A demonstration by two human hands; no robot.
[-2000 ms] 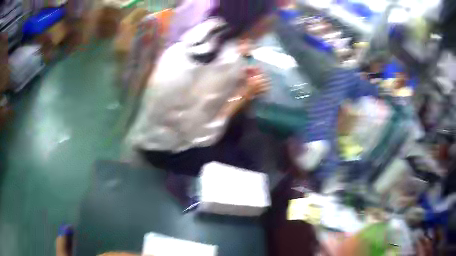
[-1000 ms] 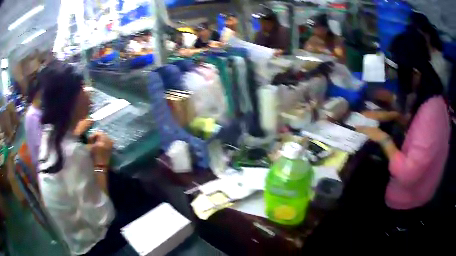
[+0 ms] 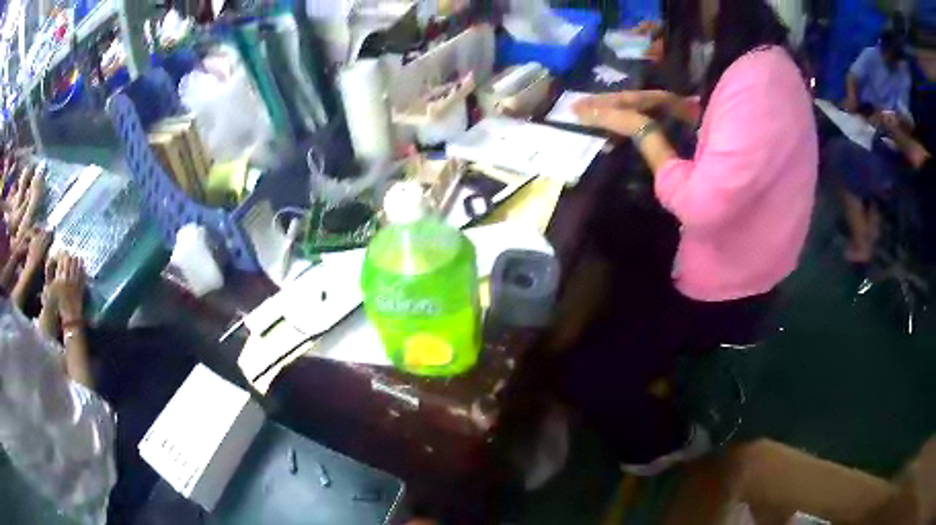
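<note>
A thick stack of white printed sheets (image 3: 203, 435) stands on the dark-green table (image 3: 272, 500) at the bottom left. Several small black pieces (image 3: 324, 475) lie loose on that table, right of the stack. A bright green bottle (image 3: 422, 297) with a white cap and a lemon picture stands upright at the near end of the brown desk. Neither of my hands can be made out. A tiny skin-coloured sliver shows at the bottom edge, too little to tell what it is.
The brown desk (image 3: 452, 405) holds a white and yellowish sheet with cut-outs (image 3: 275, 330), a grey-black round object (image 3: 523, 287) and a blue file rack (image 3: 164, 174). A person in pink (image 3: 747, 185) sits beyond it. Another person's hands show at left. An open carton (image 3: 811, 474) is at bottom right.
The view has turned right and down. The bottle, stack and desk now sit further left in the picture, and the green table's black pieces and the carton have come into view.
</note>
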